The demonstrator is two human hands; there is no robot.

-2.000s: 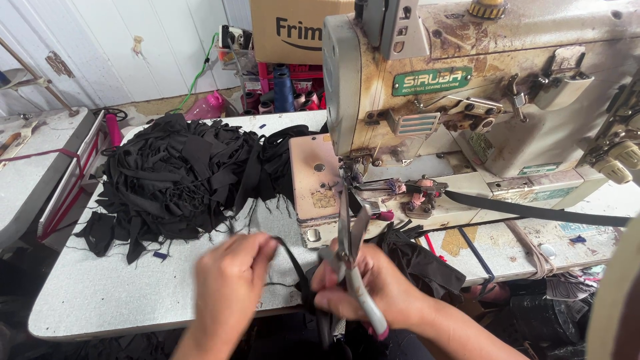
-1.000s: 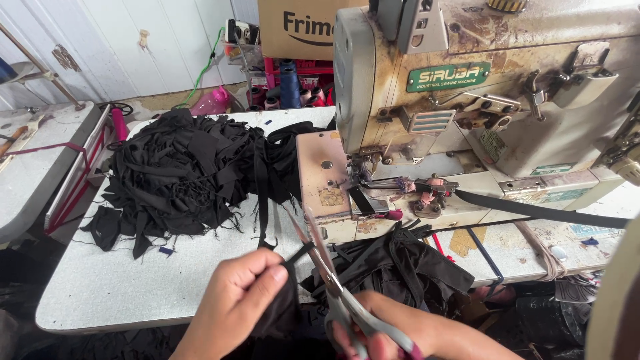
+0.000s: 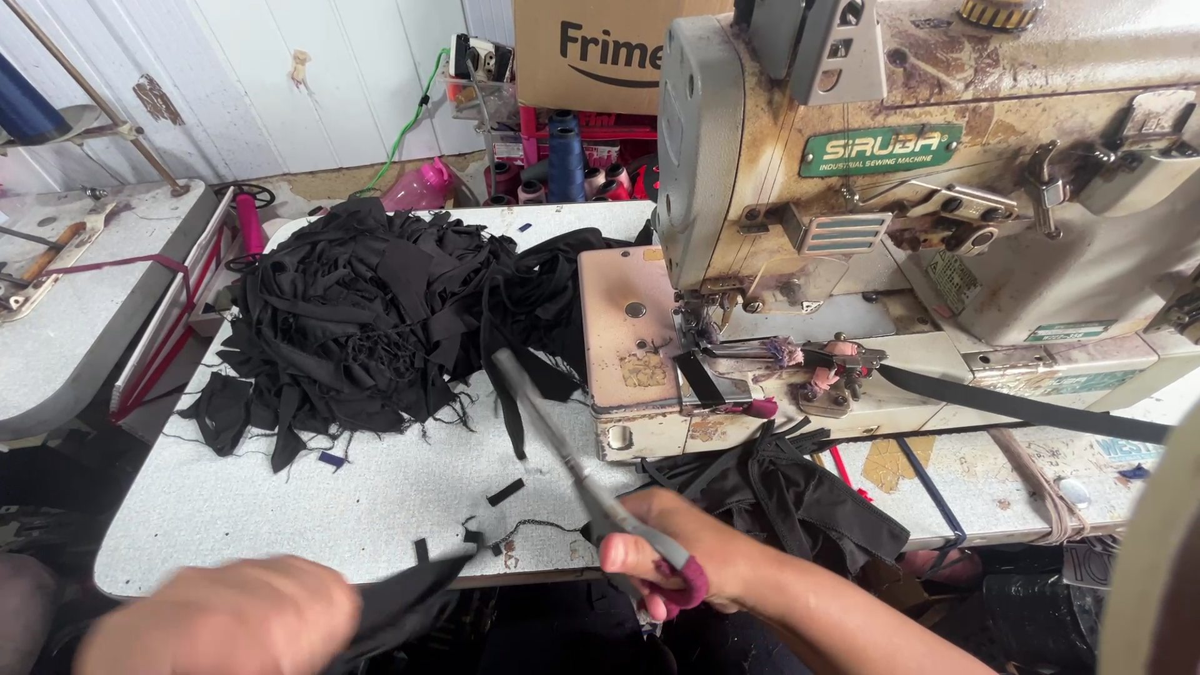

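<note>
My right hand (image 3: 684,553) grips a pair of metal scissors (image 3: 562,450) by handles wrapped in dark red; the blurred blades point up and left over the table. At the lower left, my blurred left hand (image 3: 225,614) is closed on a black fabric piece (image 3: 403,600) that hangs at the table's front edge. A large heap of black fabric pieces (image 3: 356,319) lies behind both hands. Right of the scissors stands a Siruba industrial sewing machine (image 3: 712,187), a black band (image 3: 1022,403) running into its foot area. More black fabric (image 3: 787,497) hangs below the machine bed.
Small black scraps (image 3: 506,492) and a thread chain lie on the white table (image 3: 281,534). Thread cones (image 3: 565,164), a pink bottle (image 3: 419,185) and a cardboard box (image 3: 600,56) stand behind. Another worktable (image 3: 94,281) is at the left.
My left hand has moved down and left with black fabric, away from the scissors. Small black scraps and a thread chain now show on the table near the front edge.
</note>
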